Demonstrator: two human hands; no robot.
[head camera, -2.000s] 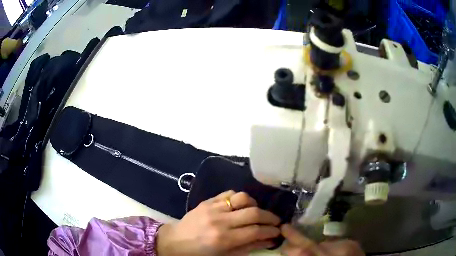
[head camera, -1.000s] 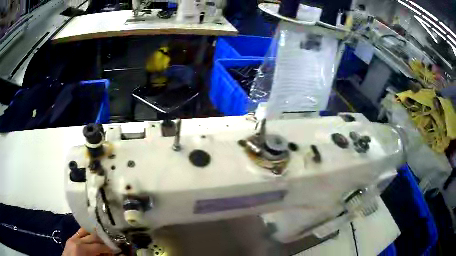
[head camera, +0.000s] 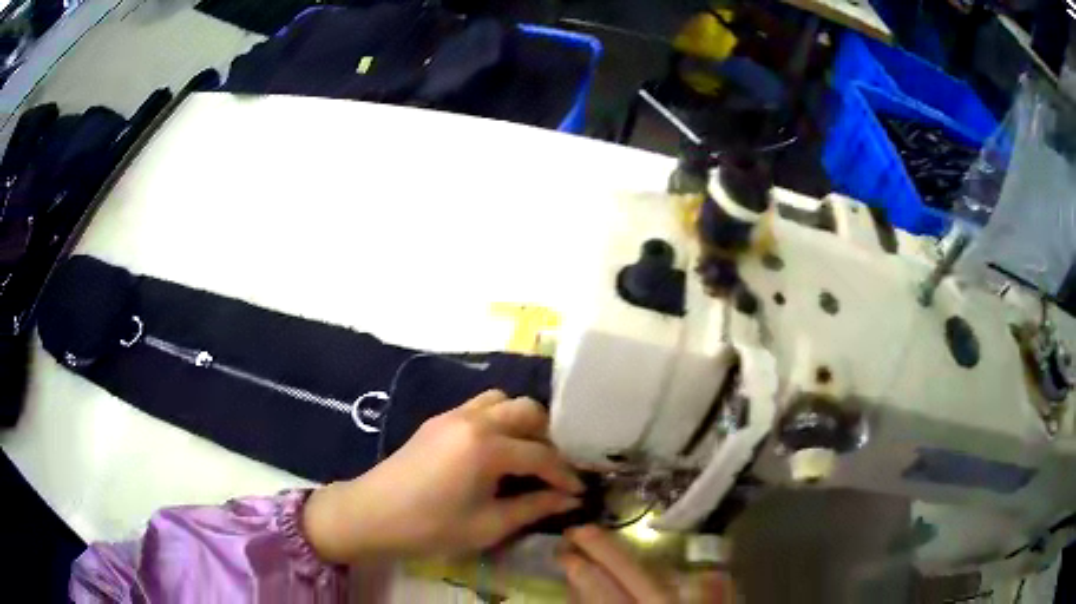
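Note:
The dark strap panel (head camera: 248, 389) lies on the white tabletop, its small rounded flap (head camera: 85, 309) at the far left. A silver zip (head camera: 277, 388) runs along it with a D-ring (head camera: 369, 411) at each end. The large pocket (head camera: 443, 383) lies at the wider end, beside the sewing machine head (head camera: 625, 389). My left hand (head camera: 454, 478) rests on this end, fingers bent and pinching the dark fabric edge. My right hand (head camera: 614, 569), blurred and cut off by the bottom edge, is near the lit needle area (head camera: 643, 527); whether it holds anything is unclear.
Dark stacked panels (head camera: 71, 159) lie at the left. Blue crates (head camera: 903, 136) stand behind the machine, and dark fabric fills another blue crate (head camera: 578, 71) behind the table. Yellow tape (head camera: 523, 321) is stuck on the tabletop beside the machine head.
The view swung right over the machine, then back left and down. Compared with the earliest frame, the panel end has shifted back from under the machine head and yellow tape shows. Both hands remain near the needle.

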